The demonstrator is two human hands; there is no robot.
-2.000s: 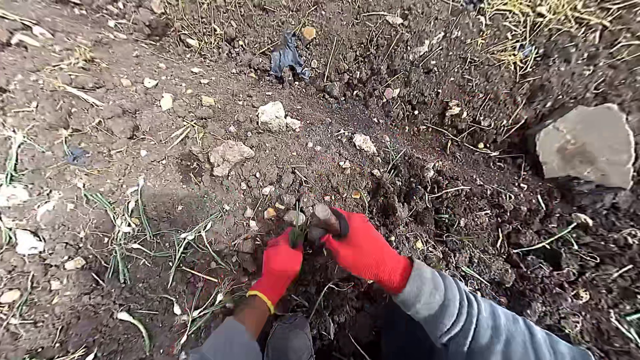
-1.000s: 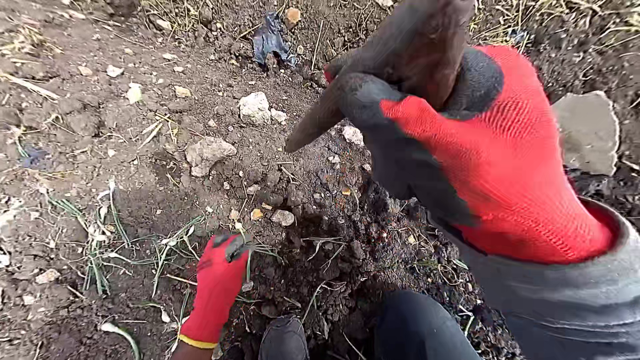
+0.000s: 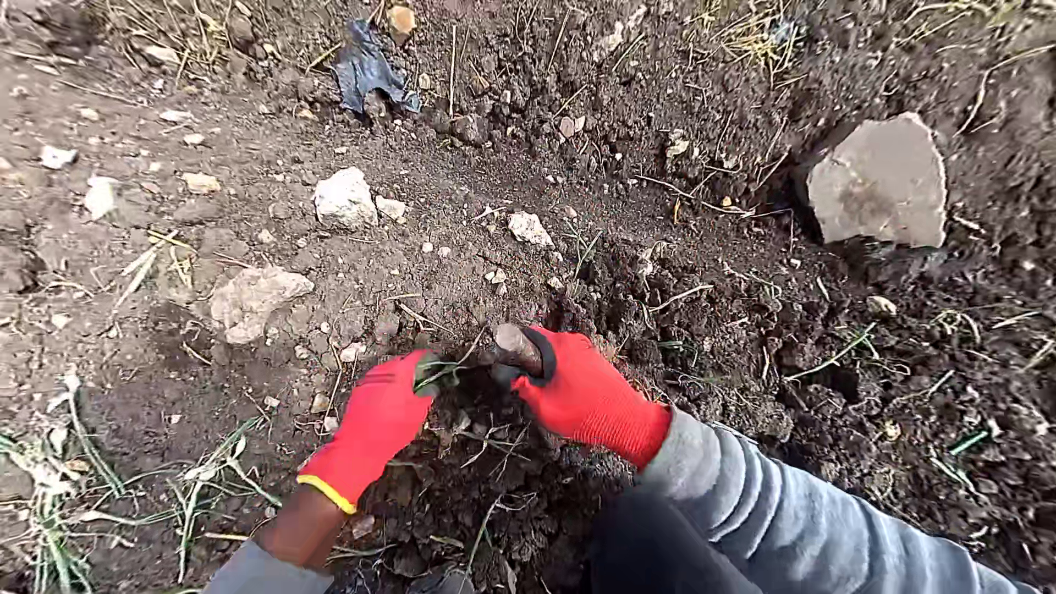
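Note:
My right hand [image 3: 586, 392], in a red knit glove with dark palm coating, is closed around a wooden handle [image 3: 518, 348]; the rounded end sticks out, and the rest is hidden by the hand and soil. Left of it, my left hand [image 3: 384, 421] wears a matching glove with a yellow cuff. Its fingers are closed on thin green plant stems [image 3: 445, 371] just above the dark, loosened soil [image 3: 495, 462]. Pulled plants with green leaves [image 3: 194, 487] lie on the ground at the lower left.
A broad flat stone [image 3: 879, 186] sits in the soil at the right. Pale stones [image 3: 345, 198] and a larger rock [image 3: 256, 301] lie ahead and to the left. A dark plastic scrap [image 3: 367, 70] is at the top. My dark-clothed knee [image 3: 660, 544] shows at the bottom.
My right hand has come down from its raised position with the wooden-handled tool, to the soil beside my left hand. My left hand has shifted up and right relative to the ground.

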